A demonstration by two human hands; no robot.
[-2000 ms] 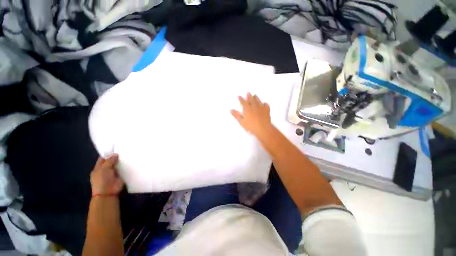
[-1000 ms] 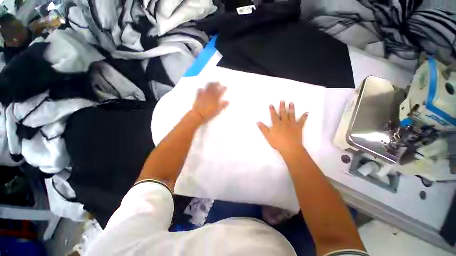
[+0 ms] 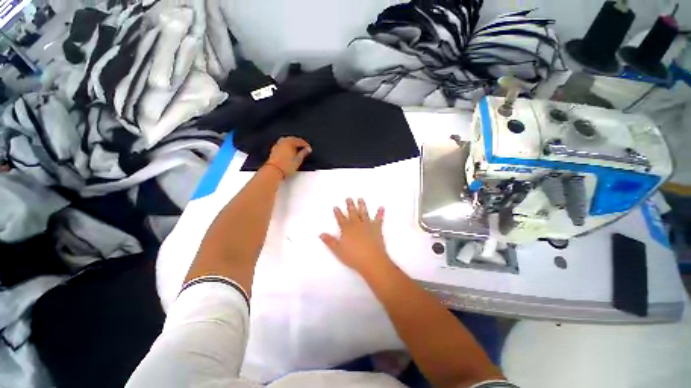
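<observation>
The white backing panel point(image 3: 303, 303) lies across the table in front of me and hangs over its front edge. The black fabric panel point(image 3: 356, 129) lies behind it, its front edge meeting the white. My left hand point(image 3: 288, 157) is on the black panel near that edge, fingers curled and pinching the cloth. My right hand point(image 3: 358, 236) lies flat on the white panel, palm down with fingers spread, holding nothing.
The overlock machine point(image 3: 561, 163) stands right, with its shiny metal plate point(image 3: 447, 189) beside the cloth. A mobile phone point(image 3: 630, 274) lies far right. Black, white and grey cloth point(image 3: 163, 68) is heaped left and behind. Black cloth point(image 3: 91, 326) lies lower left. White pieces point(image 3: 591, 356) lie lower right.
My left hand has moved from the white panel's left edge to the black panel. My right hand stays flat on the white panel, which now hangs lower towards me. The view has shifted.
</observation>
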